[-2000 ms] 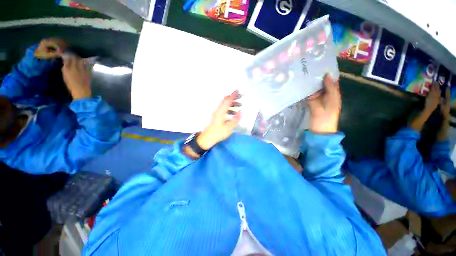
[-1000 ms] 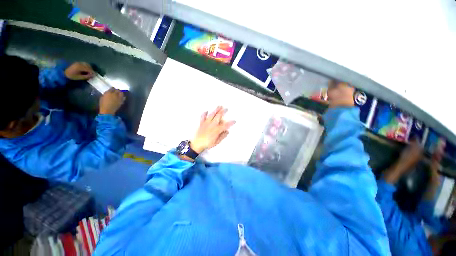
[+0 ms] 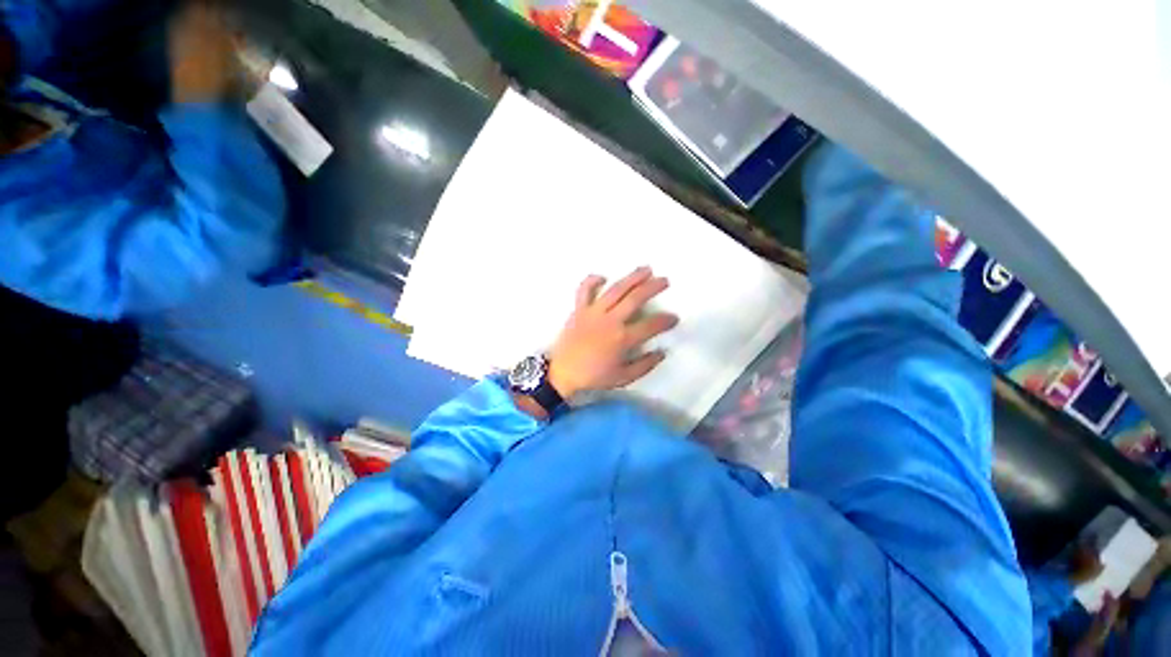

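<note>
My left hand (image 3: 614,336), with a watch at the wrist, lies with spread fingers on the white foam tray (image 3: 514,231). A grey tablet with reddish print (image 3: 760,408) lies at the tray's right end, partly hidden by my sleeve. Another grey tablet in film (image 3: 700,103) lies over a dark blue box (image 3: 767,163) on the conveyor. My right arm reaches up under the white overhead shelf, and my right hand is hidden there.
The white shelf (image 3: 1014,116) covers the upper right. Rainbow "T"-lettered lids (image 3: 597,31) and blue boxes line the green conveyor. A neighbour at left is near a white slip (image 3: 290,128). Upright red and white foam trays (image 3: 244,513) stand at lower left. Another worker's hand shows at lower right.
The held tablet has gone from over the tray to the blue box on the conveyor. My right hand has passed out of sight under the shelf. My left hand stays on the tray; the view has turned.
</note>
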